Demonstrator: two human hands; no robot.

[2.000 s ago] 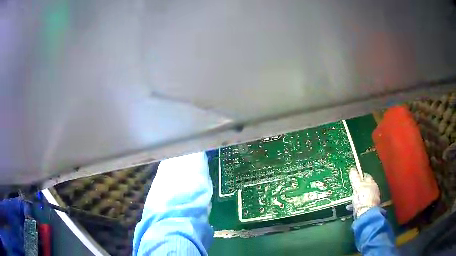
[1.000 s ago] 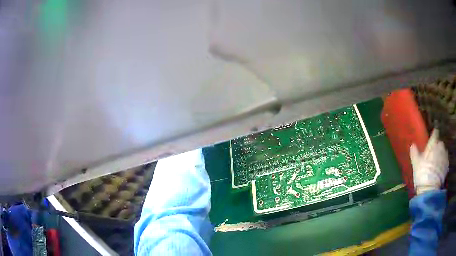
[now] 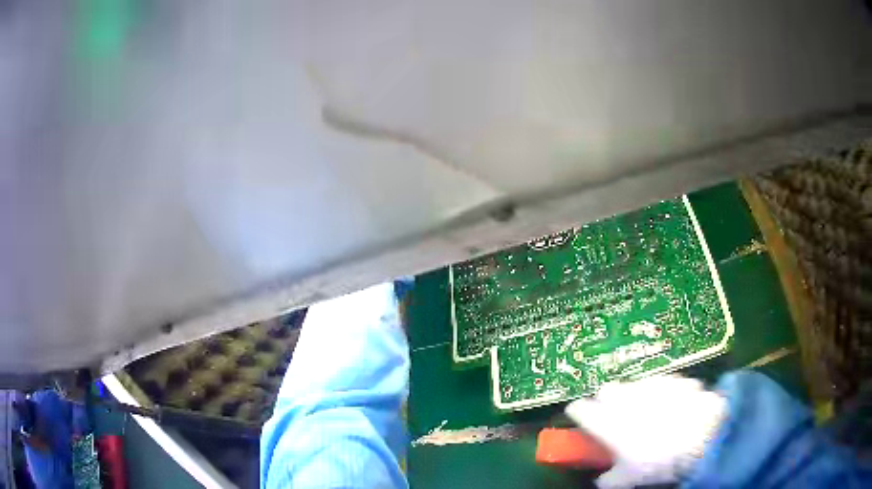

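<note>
The large green circuit board (image 3: 593, 306) lies solder side up on the green booth floor, its top left part hidden by the grey hood. My right hand (image 3: 650, 430) in a white glove is in front of the board's near edge, closed on the red pad (image 3: 572, 447), of which only a short end shows left of the fingers. My left arm in a light blue sleeve reaches up under the hood, and the left hand is hidden behind it.
The grey-white hood (image 3: 287, 143) covers the upper view. Brown egg-crate foam (image 3: 225, 368) stands at left and right (image 3: 832, 248). The worn green floor (image 3: 459, 463) lies around the board. At the far left are a person's blue sleeve (image 3: 53, 435) and a red item (image 3: 113, 463).
The red pad has left the right foam wall and is now in my right hand before the board. That hand earlier touched the board's right corner, then the pad. The board appears slightly farther right.
</note>
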